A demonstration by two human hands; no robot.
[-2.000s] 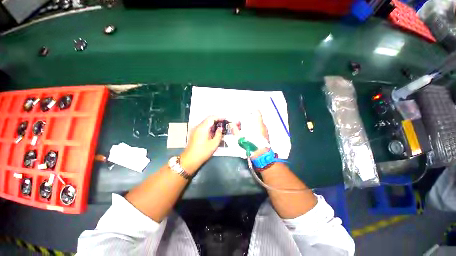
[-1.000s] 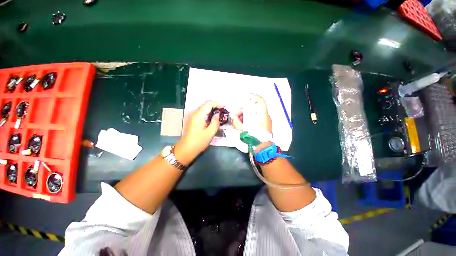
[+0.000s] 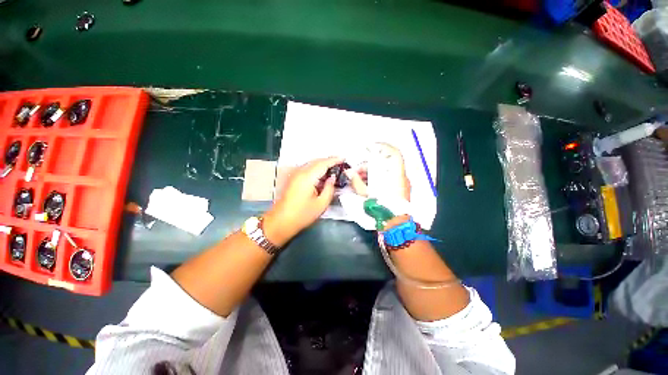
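My left hand (image 3: pixel 304 192) holds a small round black watch module (image 3: pixel 339 174) between its fingertips above the white work paper (image 3: pixel 315 128). My right hand (image 3: pixel 388 176) is close beside it, wrapped around a crumpled white wipe and a syringe that is mostly hidden. The syringe's bright green adapter (image 3: pixel 377 212) shows at the heel of the hand. A clear air hose (image 3: pixel 410 280) curves from it over my forearm. A blue strap is on my right wrist. The fingertips of both hands nearly meet at the module; the syringe tip is not clear.
A red tray (image 3: pixel 128 157) with several modules stands left. A flat white wipe (image 3: pixel 179 210) and beige pad (image 3: pixel 259 180) lie left of the paper. A blue stick (image 3: pixel 424 162), thin black tool (image 3: pixel 465 161), clear plastic strip (image 3: pixel 529 194) and black controller (image 3: pixel 586 190) are right. Modules sit on the green belt (image 3: pixel 293 51).
The camera view has shifted, so the tray and bench sit differently in the frame. The module has turned in my left fingers, and my right hand stays close to it.
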